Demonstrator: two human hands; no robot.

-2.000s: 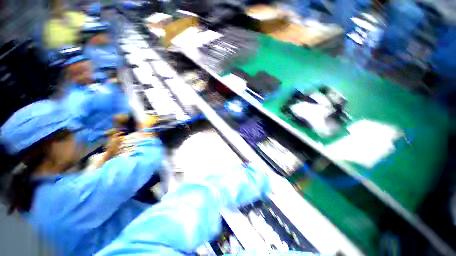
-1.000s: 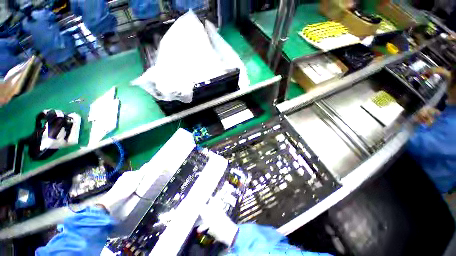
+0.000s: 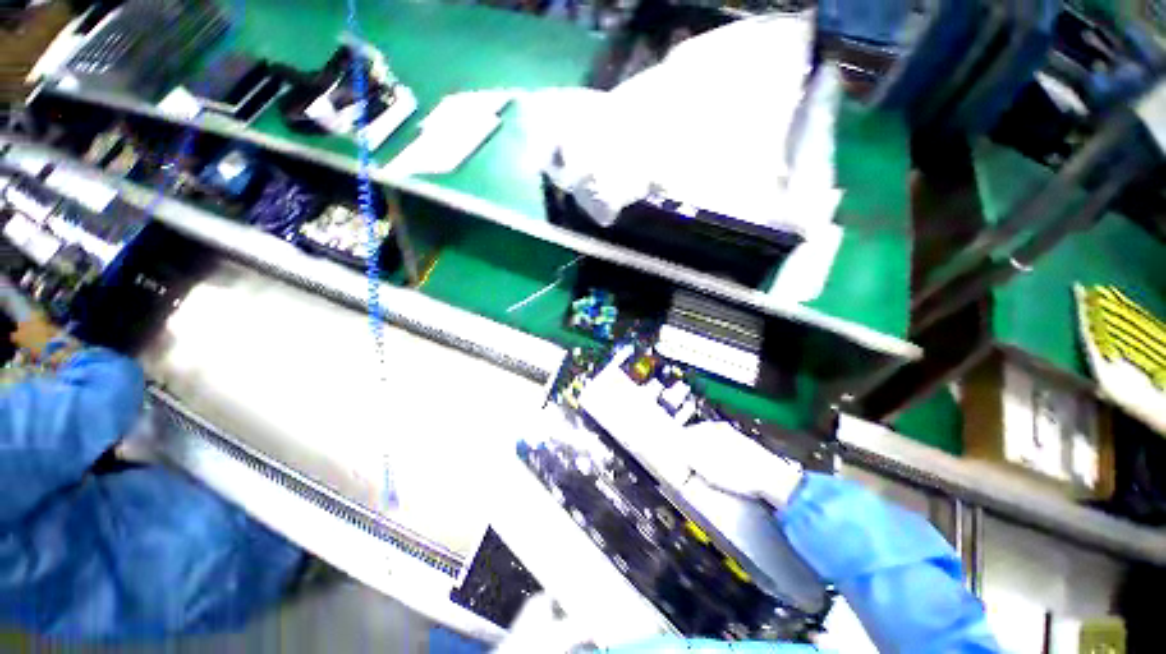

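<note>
A dark circuit board [image 3: 623, 521] crowded with small parts is held tilted at the lower middle, running from upper left to lower right. A long silver-white bar [image 3: 563, 543] lies along its left side, and another bar [image 3: 646, 441] along its right. My right hand [image 3: 748, 463], in a white glove, grips the board's right side over the bar. My left hand [image 3: 537, 626], also gloved in white, is at its lower left edge, cut off by the picture's bottom; its fingers are hard to see.
A shiny metal plate [image 3: 307, 390] lies on the railed line. A co-worker's blue sleeve [image 3: 70, 422] is at left. A coiled blue cord [image 3: 372, 275] hangs down. The shelf holds a blue-green cluster [image 3: 595, 313], metal strips [image 3: 710, 339] and a cardboard box [image 3: 1042, 422]. A white bag [image 3: 716, 121] stands above.
The view swung right, then back left. Since one second ago the held board has turned and now points to the upper left. The black carrier frame beside it is mostly hidden now.
</note>
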